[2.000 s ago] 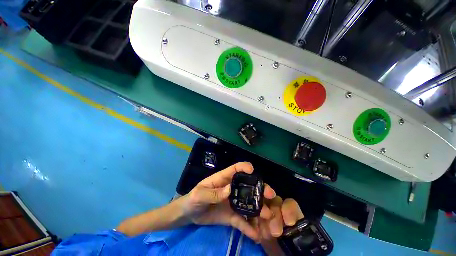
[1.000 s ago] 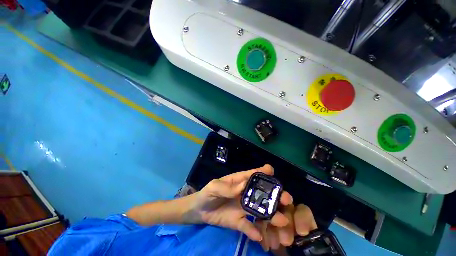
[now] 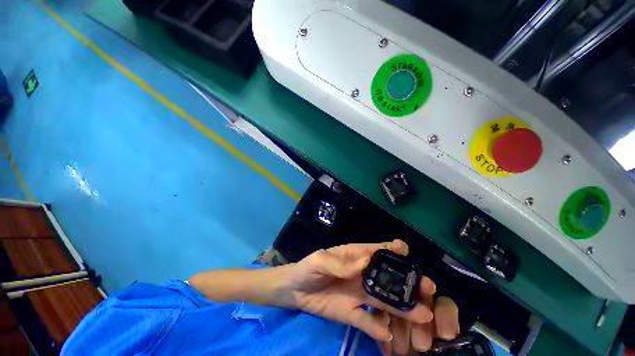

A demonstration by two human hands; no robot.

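Note:
My left hand (image 3: 341, 285) holds a black rounded-square housing (image 3: 391, 279) by its edges, with its open side and shiny inner details facing up. My right hand (image 3: 418, 330) is low in the picture, its fingers close under and beside that housing. A second black housing (image 3: 463, 345) lies at my right hand, cut off by the bottom edge. Three small housings lie on the green mat: one alone (image 3: 397, 188) and two close together at the right (image 3: 475, 232), (image 3: 499, 261). One small piece (image 3: 325, 212) lies in the black lap tray (image 3: 296, 240).
The white press panel (image 3: 445, 104) crosses the upper right, with green-ringed start buttons (image 3: 401, 85), (image 3: 592, 216) and a red stop button (image 3: 516, 150). Black pocketed trays (image 3: 216, 24) stand at the upper left on the green mat (image 3: 292, 132). Blue floor lies at left, with a brown slatted rack (image 3: 56, 306).
The view has shifted, so the panel and mat parts appear further right. The held housing is still in my left hand, tilted a little differently. The second housing has dropped mostly below the bottom edge.

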